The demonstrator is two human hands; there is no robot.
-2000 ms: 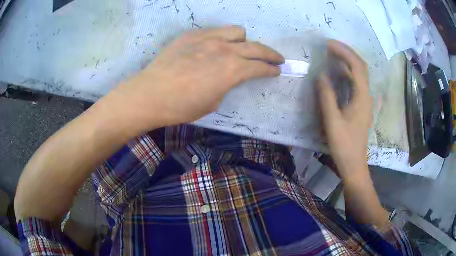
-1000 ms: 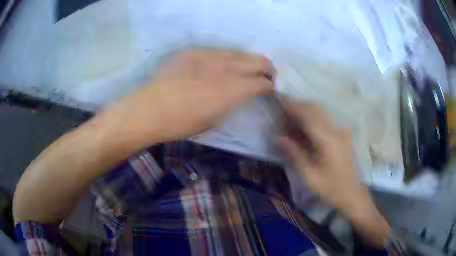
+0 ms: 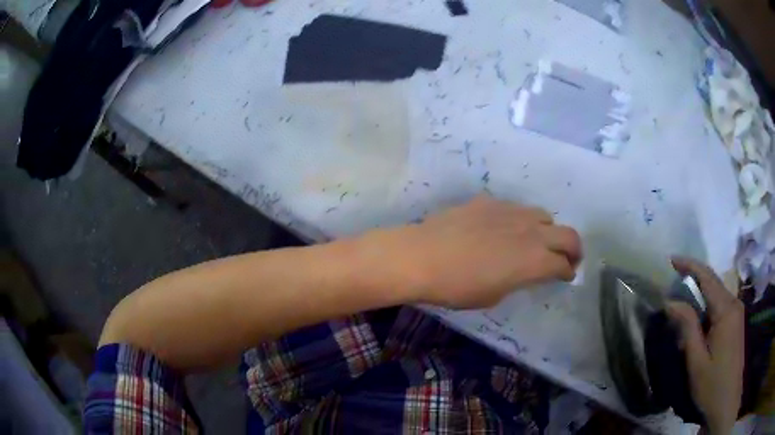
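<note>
My left hand point(image 3: 497, 251) lies on the white pressing table point(image 3: 476, 161), its fingers curled and pressed down. A small white end of a folded strip point(image 3: 578, 274) shows at its fingertips; the rest is hidden under the hand. My right hand point(image 3: 714, 340) is at the right table edge, its fingers round the dark handle of the electric iron point(image 3: 625, 340). The iron's metal rim faces my left hand, a little apart from it. A bright piece shows between the right thumb and forefinger; I cannot tell what it is.
Charcoal interlining pieces point(image 3: 361, 51) lie at the far left. A stack of pale strips point(image 3: 571, 109) with uneven white ends lies at the far side. Crumpled white scraps point(image 3: 748, 144) line the right edge. A dark cloth bundle point(image 3: 76, 85) hangs at the left edge.
The view has swung, showing more of the table's far side. My right hand has left the place beside my left hand and is now on the iron.
</note>
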